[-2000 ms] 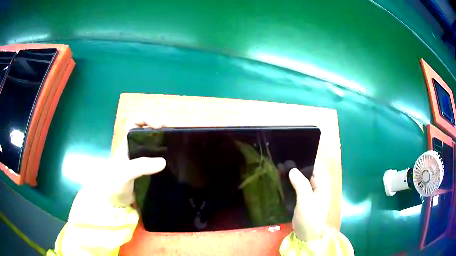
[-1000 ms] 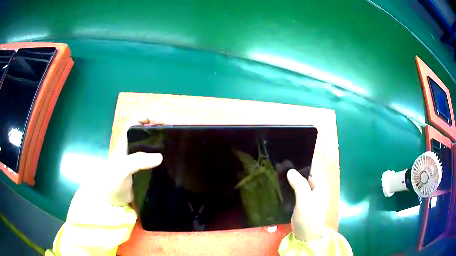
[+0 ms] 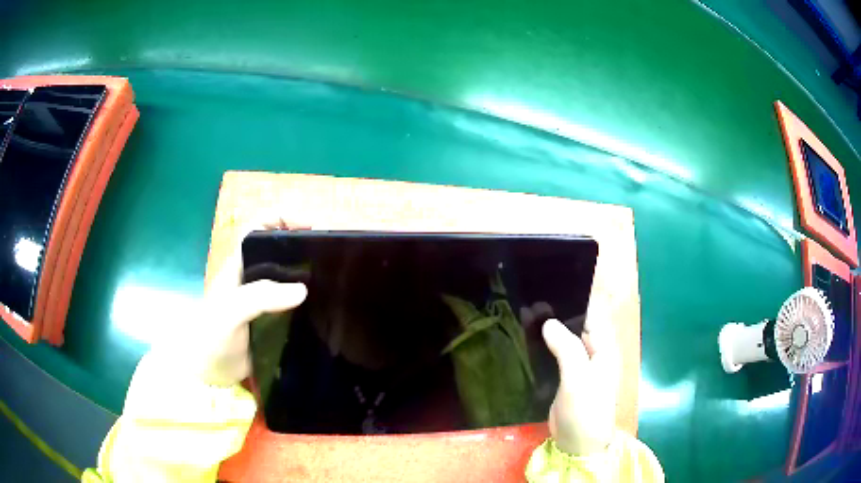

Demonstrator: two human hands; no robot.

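A tablet (image 3: 406, 330) with a glossy black screen faces up over a foam pad (image 3: 425, 200). The pad looks pale yellow in glare and orange-red at its near edge. The screen shows reflections. My left hand (image 3: 227, 325) holds the tablet's left edge, with the thumb on the glass and fingertips showing at the top left corner. My right hand (image 3: 583, 387) holds the right edge, with the thumb on the glass. The other fingers of both hands are mostly hidden. Whether the tablet touches the pad cannot be told.
A foam tray stack (image 3: 90, 198) with dark tablets stands at the left. A small white fan (image 3: 802, 330) stands at the right, beside further orange foam with dark tablets. A foam pad (image 3: 791, 156) with a lit tablet (image 3: 824, 186) lies at the far right on the green conveyor (image 3: 396, 47).
The tablet is still held by both hands and its reflections have shifted slightly. The pad with the lit tablet at the far right has moved slightly left and up in view.
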